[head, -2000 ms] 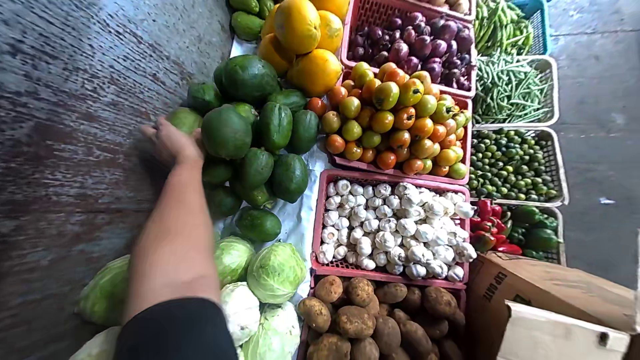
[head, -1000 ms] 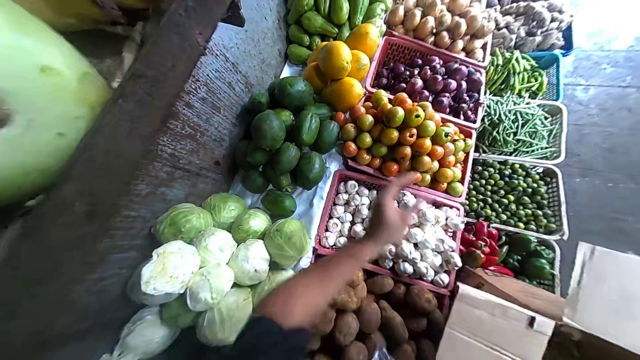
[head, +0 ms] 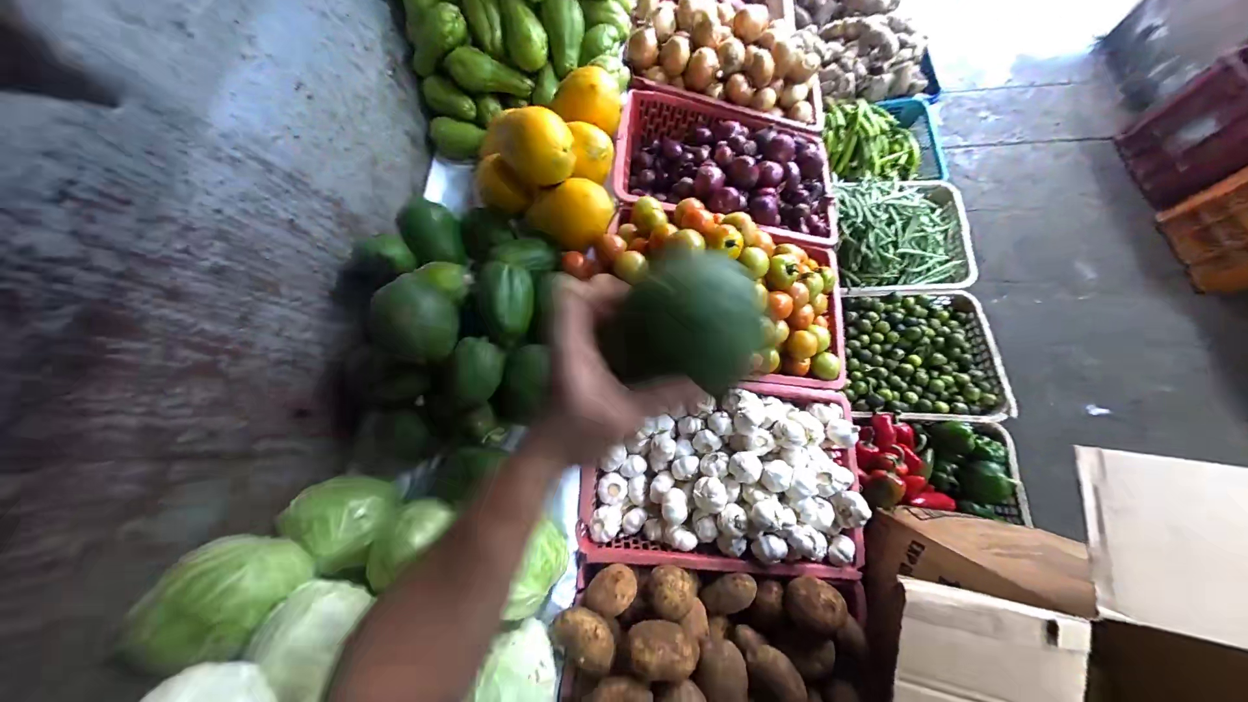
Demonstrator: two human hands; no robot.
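My left hand (head: 609,366), blurred by motion, is shut on a dark green unripe papaya (head: 692,322). It holds the fruit above the boundary between the tomatoes (head: 801,343) and the garlic bulbs (head: 746,468). Left of the hand lies a pile of green papayas (head: 414,317), with yellow papayas (head: 536,146) beyond it. Cabbages (head: 219,595) lie on both sides of my forearm near the bottom. My right hand is out of view.
Crates of potatoes (head: 663,648), red onions (head: 741,174) and yellow onions (head: 702,66) line the middle. Limes (head: 916,351), long beans (head: 892,234) and peppers (head: 892,453) sit farther right. A cardboard box (head: 994,634) stands at the lower right.
One second ago my left hand was over the garlic with a finger extended and no papaya in it. Now it holds a green papaya. The view has shifted.
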